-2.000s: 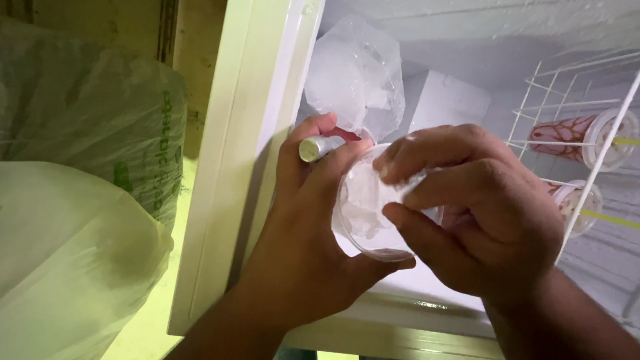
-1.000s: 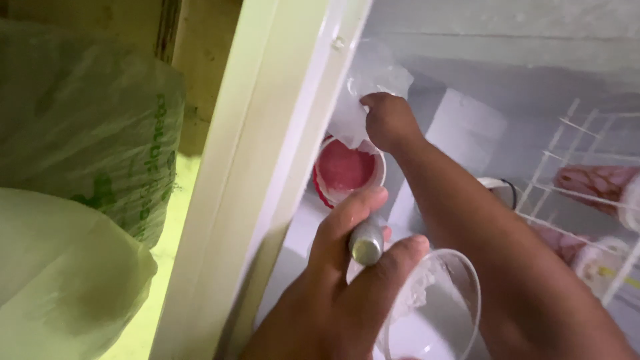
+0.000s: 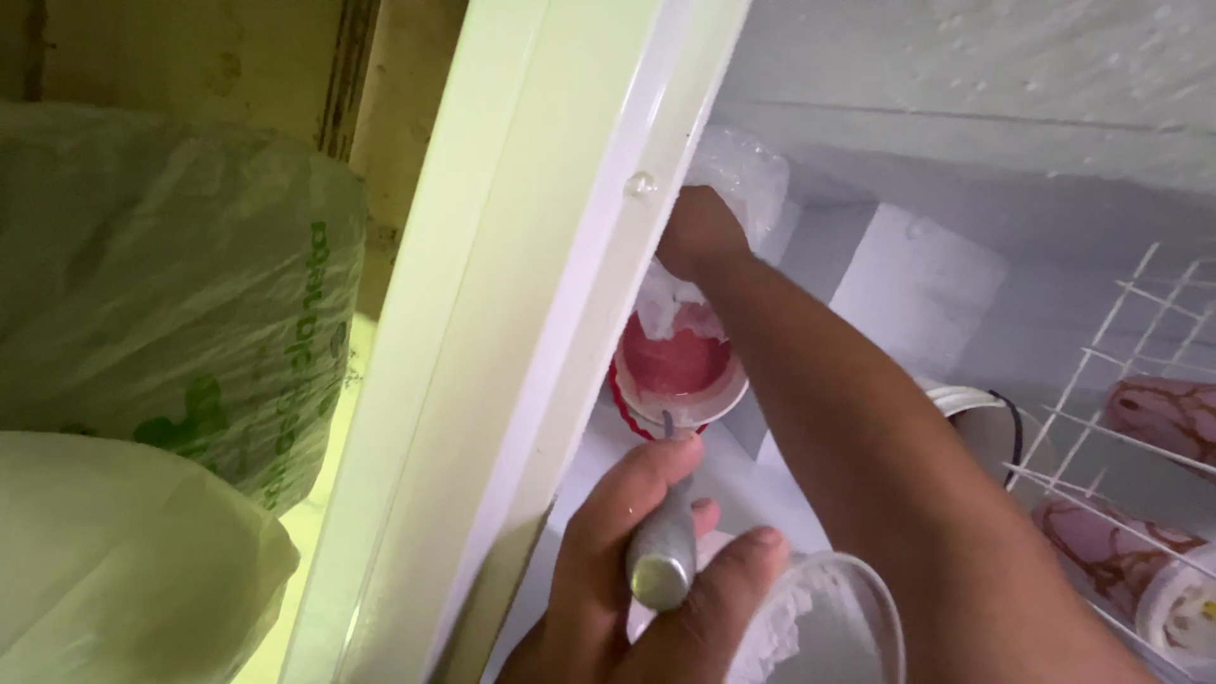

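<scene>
My left hand (image 3: 655,570), at the bottom centre, holds a metal-handled utensil (image 3: 662,560) between its fingers, the far end pointing toward a round tub. A clear plastic cup (image 3: 826,617) with whitish stuff on its inner wall is also in or against this hand. My right hand (image 3: 703,228) reaches down into the chest freezer and is on a clear plastic bag (image 3: 746,171) beside the tub; its fingers are hidden. The open white tub (image 3: 679,366) with a red outer edge holds pinkish-red contents, and part of the plastic lies over its far side.
The freezer's white rim (image 3: 532,285) runs down the middle. To the right are a white bucket (image 3: 978,418) with a dark handle and a white wire basket (image 3: 1073,380) holding pink patterned containers (image 3: 1102,560). Filled plastic bags (image 3: 171,313) stand left of the freezer.
My right hand was at the cup two seconds ago; it then went to the plastic bag and is now closer to the rim. More plastic hangs over the tub than one second ago.
</scene>
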